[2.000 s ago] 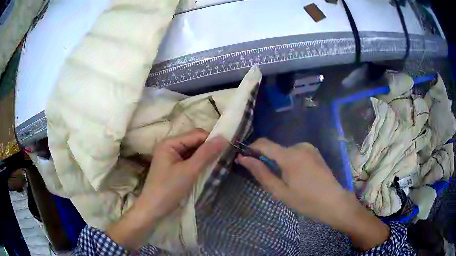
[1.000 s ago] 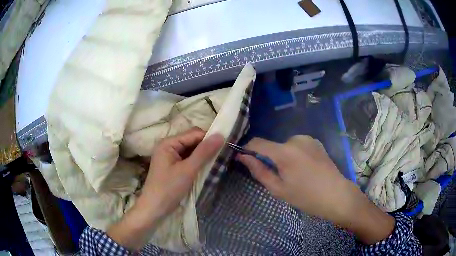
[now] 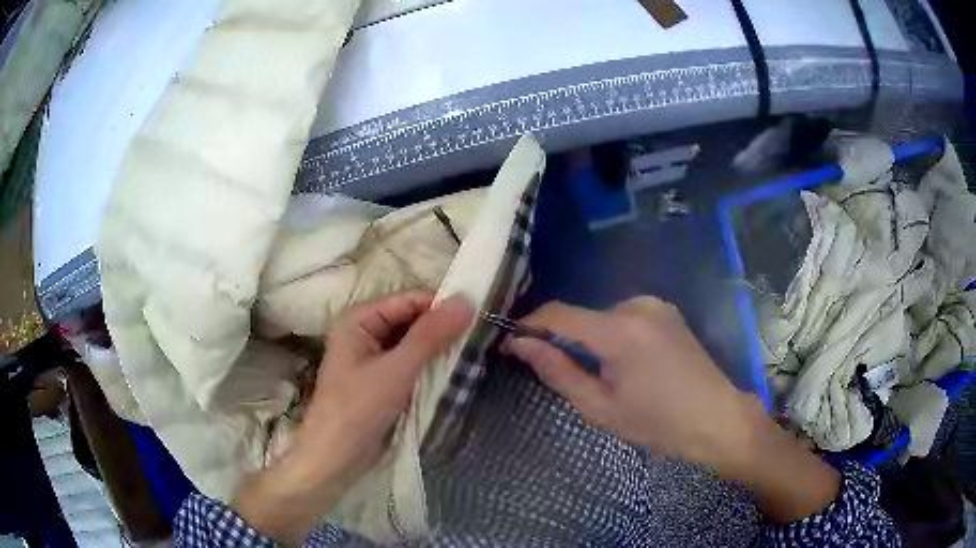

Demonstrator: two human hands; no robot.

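Note:
The cream quilted jacket (image 3: 203, 203) hangs over the table edge and down onto my lap at the left. My left hand (image 3: 375, 375) pinches its flat cream facing edge (image 3: 494, 219) between thumb and fingers. The checked lining (image 3: 462, 375) shows along the right side of that edge. My right hand (image 3: 642, 375) holds a small dark tool with a pointed metal tip (image 3: 501, 320), snips or a seam ripper. The tip is at the border of facing and lining, just right of my left thumb. Most of the tool is hidden in my fingers.
The white table (image 3: 482, 54) has a ruler tape (image 3: 599, 100) along its front edge. Black straps (image 3: 751, 59) cross it at the right. A brown piece (image 3: 664, 11) lies at the top. A blue bin (image 3: 738, 310) with cream garments (image 3: 856, 310) stands at the right.
My left hand keeps its pinch on the facing edge. The tool in my right hand stays at the edge, with only slight shifts. The camera view has moved a little, and the brown piece sits higher.

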